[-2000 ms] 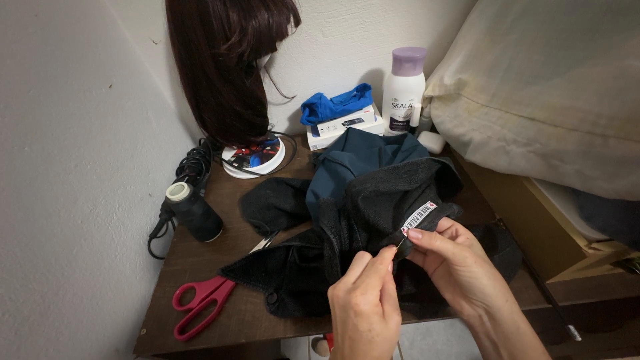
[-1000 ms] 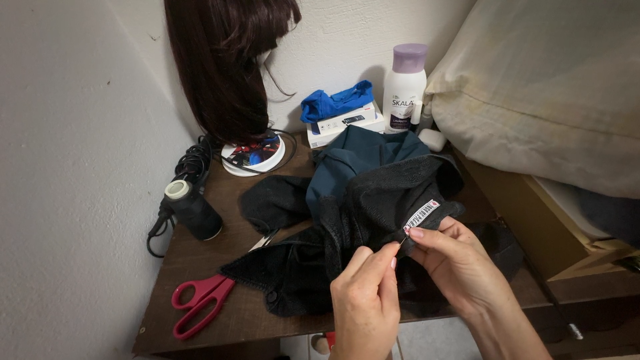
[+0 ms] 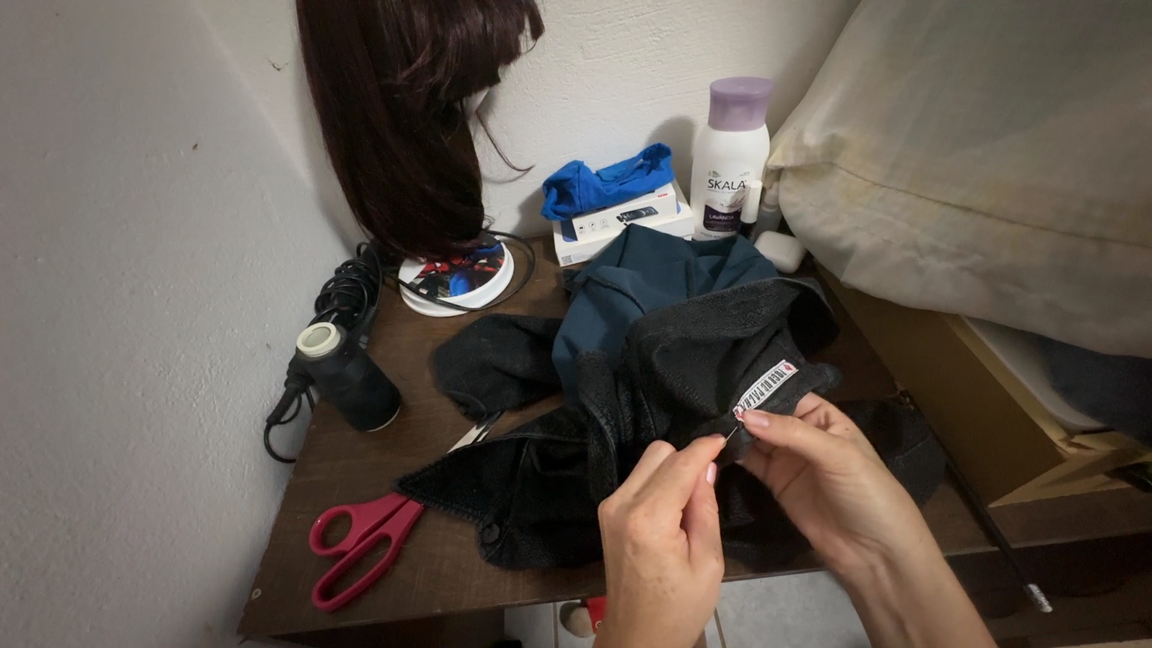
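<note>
Between the thumb and forefinger of my left hand [image 3: 666, 531] is a thin sewing needle [image 3: 731, 435], its tip at the edge of the black garment. My right hand [image 3: 823, 468] pinches the black garment [image 3: 702, 351] beside the lower end of a white woven label [image 3: 765, 389] that bears writing. Dark teal fabric [image 3: 598, 310] lies bunched behind the black cloth. Scissors with red handles [image 3: 364, 549] lie on the wooden table, their blades partly under the cloth. A spool of dark thread [image 3: 351, 378] stands at the left. Any thread on the needle is too fine to make out.
A dark wig [image 3: 396, 135] hangs above a round white container [image 3: 459, 279]. Coiled black cable [image 3: 346, 288] lies by the wall. Behind the garments are white boxes [image 3: 630, 216] with blue cloth [image 3: 612, 183] on top and a Skala bottle [image 3: 729, 162]. A large pillow [image 3: 972, 171] is at the right.
Both hands stay at the label's lower end. A short yellow-green glint between the fingertips two seconds ago does not show now; a thin dark needle shows there. The garments and scissors have not plainly moved.
</note>
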